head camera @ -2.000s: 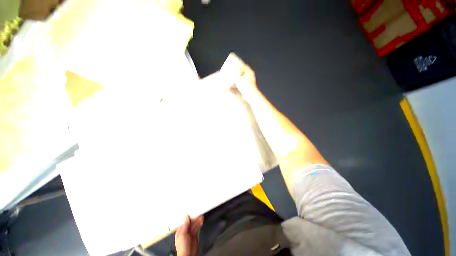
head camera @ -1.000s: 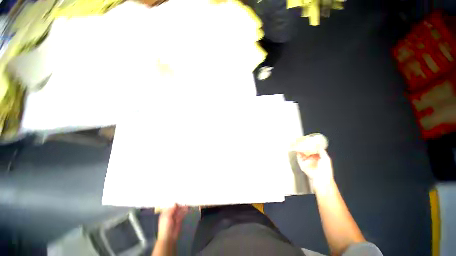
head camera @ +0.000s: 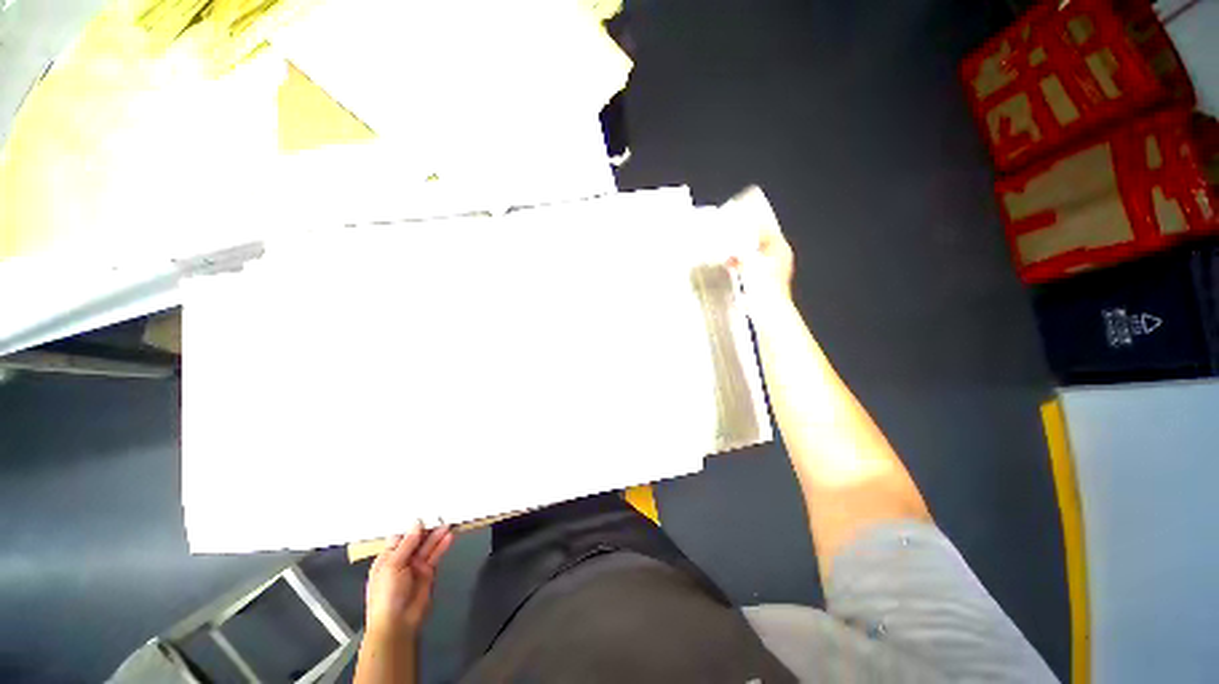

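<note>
A stack of large white boards (head camera: 441,374) lies flat in front of me, in strong glare. Its edges are uneven, and a greyish piece (head camera: 729,361) sticks out at the right end. My left hand (head camera: 408,568) holds the near edge, fingers on top, with a thin tan layer showing under the board. My right hand (head camera: 765,261) is at the far right corner, closed on a pale piece (head camera: 751,214) too washed out to name. What supports the stack is hidden.
A white-topped table (head camera: 120,301) with glaring yellow leather pieces (head camera: 314,114) stands beyond the boards. A metal-legged stool (head camera: 288,621) is at lower left. Red-taped cartons (head camera: 1090,201), a black box (head camera: 1123,321) and a pale surface with a yellow edge (head camera: 1069,535) are at right.
The view has turned, and the boards appear further left than one second ago. Both hands have stayed at the same edges of the stack.
</note>
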